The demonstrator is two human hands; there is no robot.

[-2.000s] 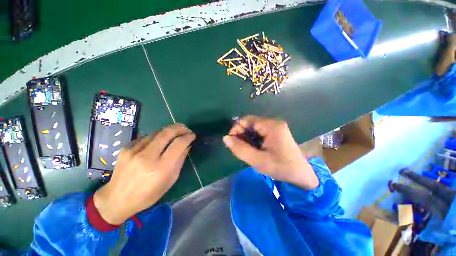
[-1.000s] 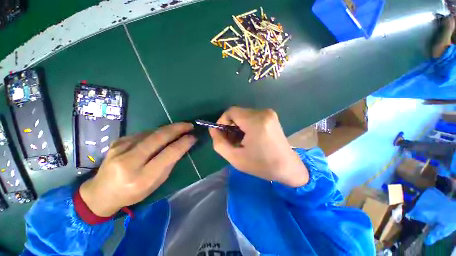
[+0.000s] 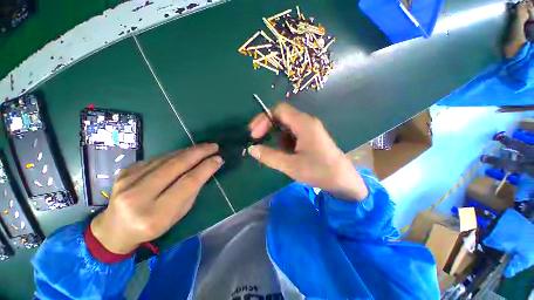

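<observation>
My right hand (image 3: 304, 149) holds a slim dark tool with a silver-grey end (image 3: 263, 104), which points up and left. A tiny pale piece (image 3: 245, 152) shows by my right thumb tip; whether it is held is too small to tell. My left hand (image 3: 155, 196) is palm down, fingers close together and pointing right, its fingertips a short gap from my right hand. What is under its fingers is hidden. A phone mid-frame (image 3: 111, 149) lies behind my left hand, partly covered. A pile of flex parts (image 3: 298, 53) lies beyond my right hand.
More phone mid-frames (image 3: 36, 158) lie at the left, some cut off. A blue parts bin (image 3: 389, 20) is at the top right. A person's sleeve (image 3: 489, 79) reaches in from the right. A cardboard box (image 3: 410, 149) is below the bench edge.
The tool now shows in my right hand, having pointed left toward my left fingertips and then swung upward. My right thumb and finger have parted. The view has shifted, moving the phones left.
</observation>
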